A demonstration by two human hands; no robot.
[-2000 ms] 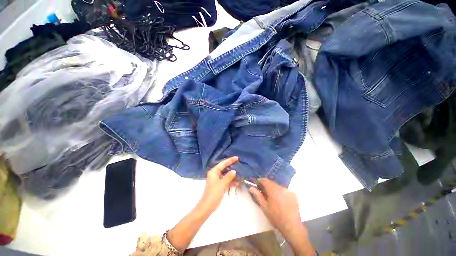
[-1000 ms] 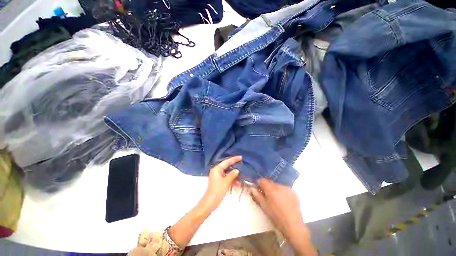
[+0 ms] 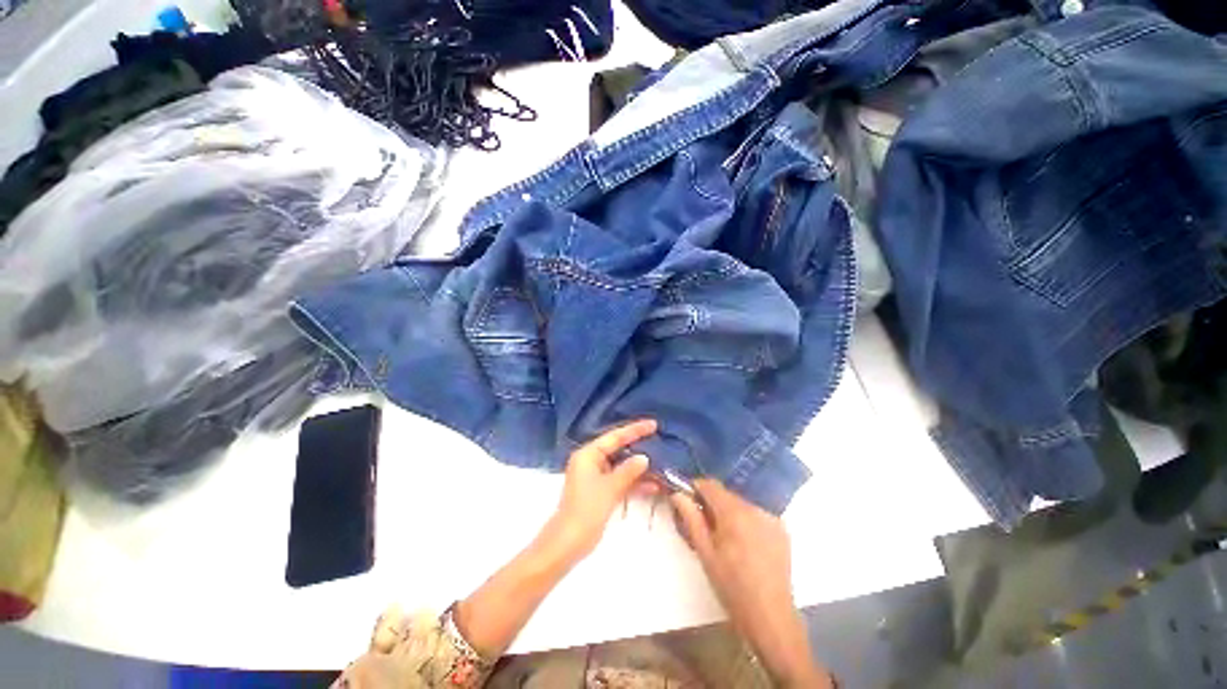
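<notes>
A mid-blue denim jacket [image 3: 606, 296] lies rumpled on the white table in front of me. My left hand [image 3: 606, 487] pinches the jacket's near edge between thumb and fingers. My right hand [image 3: 720, 518] is just right of it at the same edge, fingers curled around a small shiny metal tool [image 3: 677, 481], possibly thread snips, mostly hidden by the fingers. Fine thread-like strands show between the hands. The jacket's cuff or sleeve end [image 3: 767, 471] lies just beyond my right hand.
A black smartphone [image 3: 332, 495] lies left of my hands. A plastic-wrapped bundle [image 3: 202, 269] is at left, with black cords [image 3: 404, 81] beyond it. A second denim jacket [image 3: 1063, 229] hangs over the table edge at right, near olive-green garments [image 3: 996, 579].
The view has shifted slightly, so the jackets sit a little further right. My hands stay at the same edge, and the right fingers and metal tool have moved slightly.
</notes>
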